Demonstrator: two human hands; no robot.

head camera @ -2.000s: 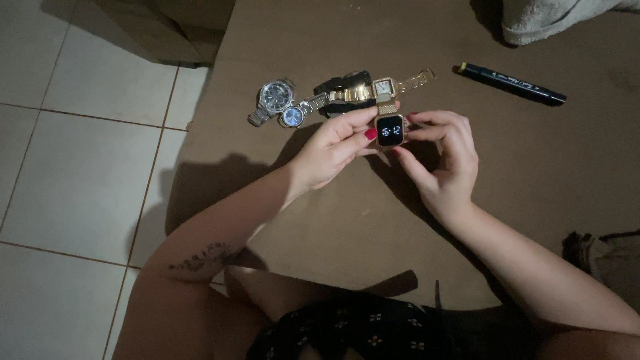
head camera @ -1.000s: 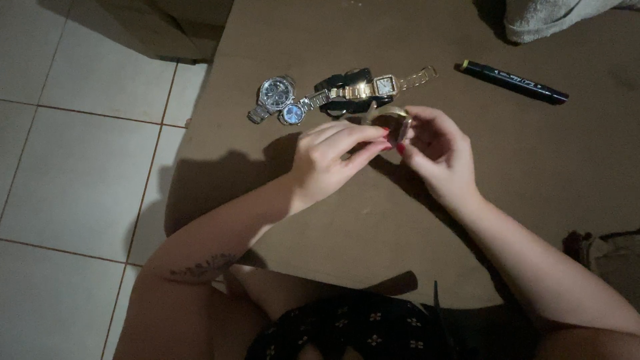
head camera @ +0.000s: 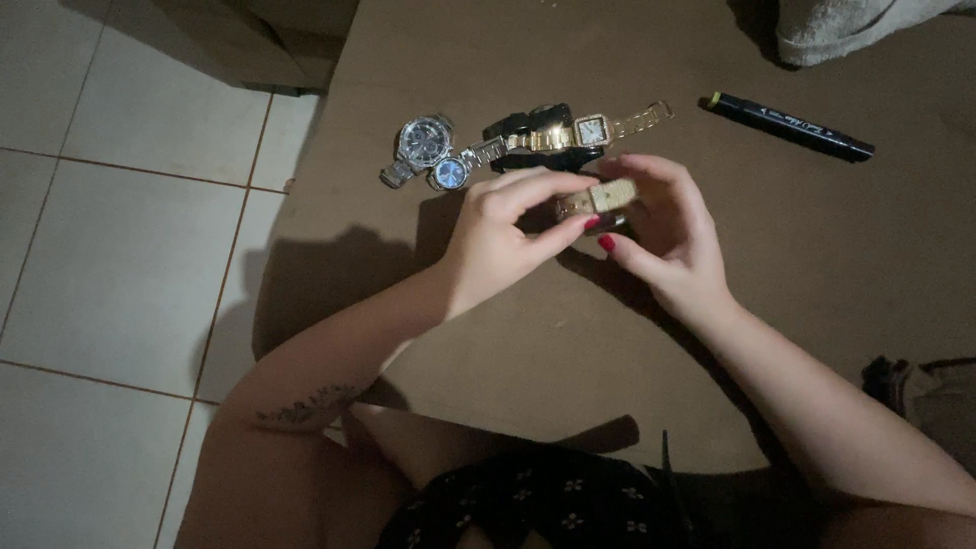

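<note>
My left hand (head camera: 518,217) pinches a gold-toned wristwatch (head camera: 614,196) between thumb and fingers, with the textured band and its clasp facing up and the dial out of sight. Close around its other side is my right hand (head camera: 675,229), fingers curved and thumb near the lower edge; whether it touches the watch is unclear. Just beyond lie a gold watch with a square dial (head camera: 591,130), a black watch (head camera: 534,120) partly beneath it, a small silver watch with a blue dial (head camera: 450,174) and a larger silver watch with a dark dial (head camera: 424,142).
A black marker pen (head camera: 789,127) bearing writing lies at the upper right on the brown surface (head camera: 488,366). Light grey cloth (head camera: 831,30) sits at the top right edge, and a dark item (head camera: 888,385) at the right. Tiled floor (head camera: 130,267) shows on the left.
The held watch showed its lit digital display two seconds ago; now it is turned so that its band faces up. My right hand's fingers have spread farther from it.
</note>
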